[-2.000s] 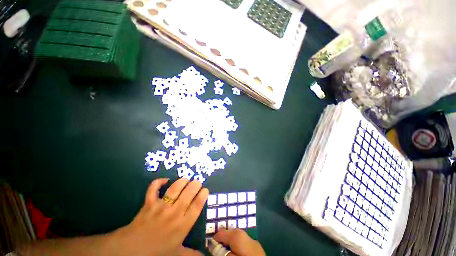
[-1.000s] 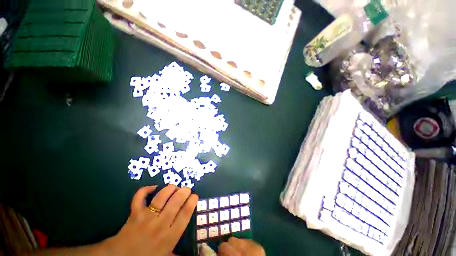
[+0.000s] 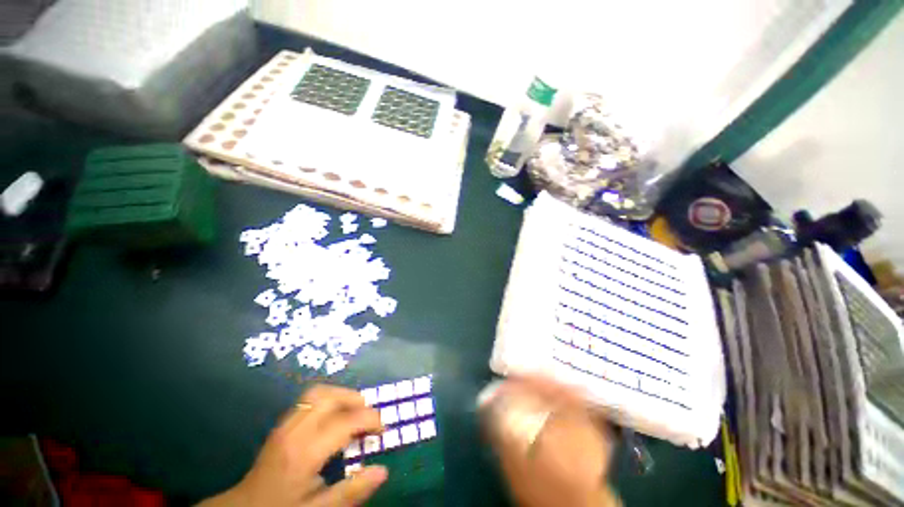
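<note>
A small green panel (image 3: 404, 473) lies on the bench near the lower middle, with rows of white squares (image 3: 404, 411) on its upper part. My left hand (image 3: 309, 446) lies at its left edge, fingers over the leftmost squares, thumb apart. My right hand (image 3: 550, 436) is blurred, to the right of the panel, at the near left corner of the tray stack (image 3: 615, 317). A white cover shows on a fingertip; whether the hand holds anything cannot be told. A heap of loose white pieces (image 3: 322, 277) lies beyond my left hand.
A ridged green block (image 3: 129, 193) stands left. Perforated carrier boards (image 3: 327, 158) bear two green grid panels. A clear bottle (image 3: 517, 129), shiny scrap (image 3: 590, 163) and black roll (image 3: 709, 213) stand behind the tray stack. Grey stacked boards (image 3: 793, 366) and a yellow stick (image 3: 731, 465) are right.
The view has tilted up and shows more of the back. My right hand has left the panel and moved right towards the tray stack. My left hand remains beside the panel.
</note>
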